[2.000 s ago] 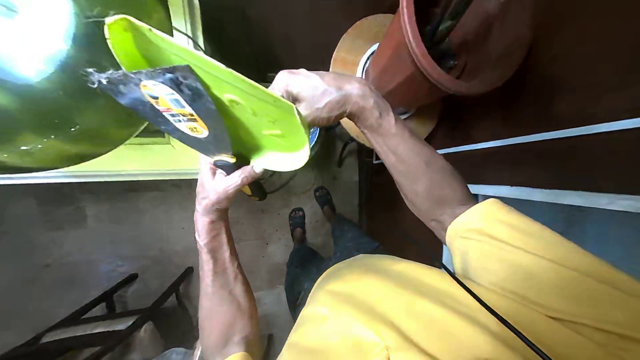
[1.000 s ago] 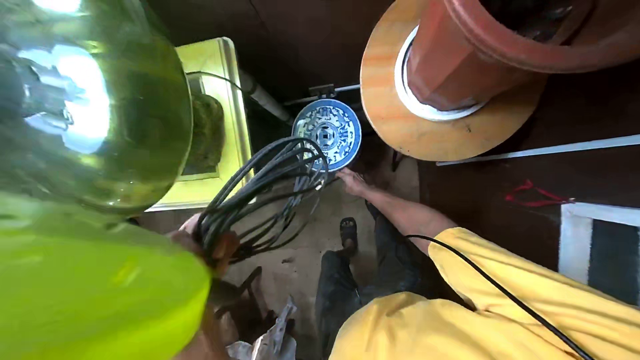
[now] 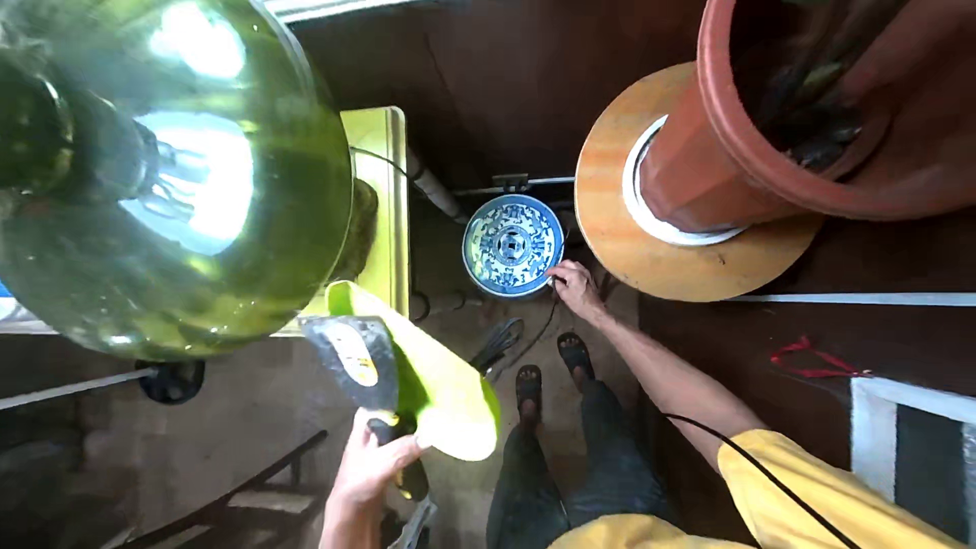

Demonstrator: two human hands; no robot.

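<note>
My left hand grips a putty knife by its dark and yellow handle, the wide blade pointing up and left. A curved lime-green plastic piece lies against the knife in the same hand. To the right, my right hand is at the lower right rim of a blue-and-white patterned ceramic stool or bowl. Its fingers pinch a thin dark cable that hangs down toward a loose bundle of cable near the floor.
A large green glass vessel fills the upper left, beside a yellow-green tabletop. At the right, a reddish-brown plant pot stands on a round wooden top. A dark metal rack is at the lower left.
The coiled black cable that was by my left hand one second ago is no longer there; a bundle now lies lower down. The putty knife, hidden one second ago, shows again with the green piece.
</note>
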